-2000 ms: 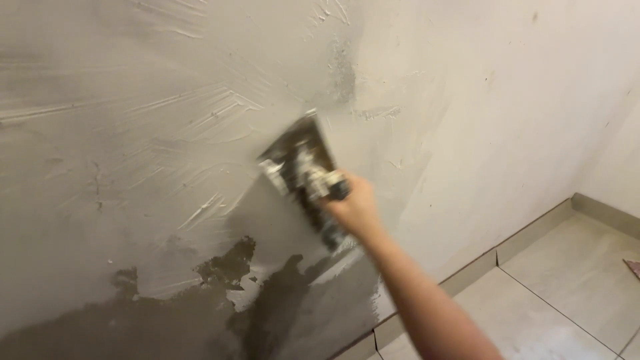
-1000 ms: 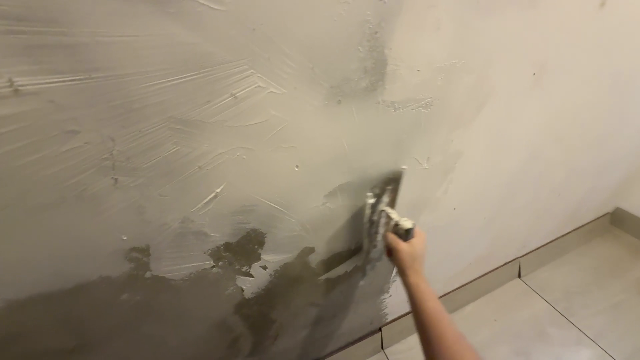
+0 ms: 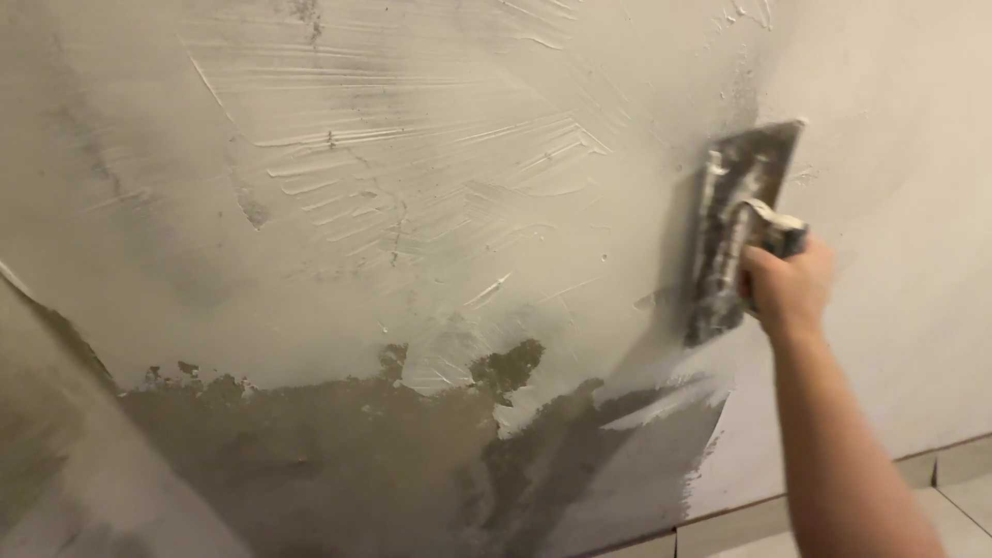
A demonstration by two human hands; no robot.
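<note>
My right hand [image 3: 790, 283] is closed around the handle of a plastering trowel [image 3: 732, 240], whose metal blade is smeared with light plaster. The blade lies close to the wall, its long side running steeply up; blur hides whether its whole face touches. Wet, pale skim plaster [image 3: 465, 201] with ridges and streaks covers much of the wall to the left of the trowel. Below it is a darker grey-brown wall area [image 3: 325, 457] with a ragged upper edge. My left hand is out of view.
A tile skirting [image 3: 721, 527] runs along the foot of the wall, beside light floor tiles [image 3: 961, 511] at the lower right. Smoother, pale wall [image 3: 907, 232] extends to the right. At the lower left, an angled plastered surface [image 3: 70, 434] meets the wall.
The trowel, still in my right hand, has moved to the right over the wall since two seconds ago, and up since one second ago. The view has shifted somewhat left.
</note>
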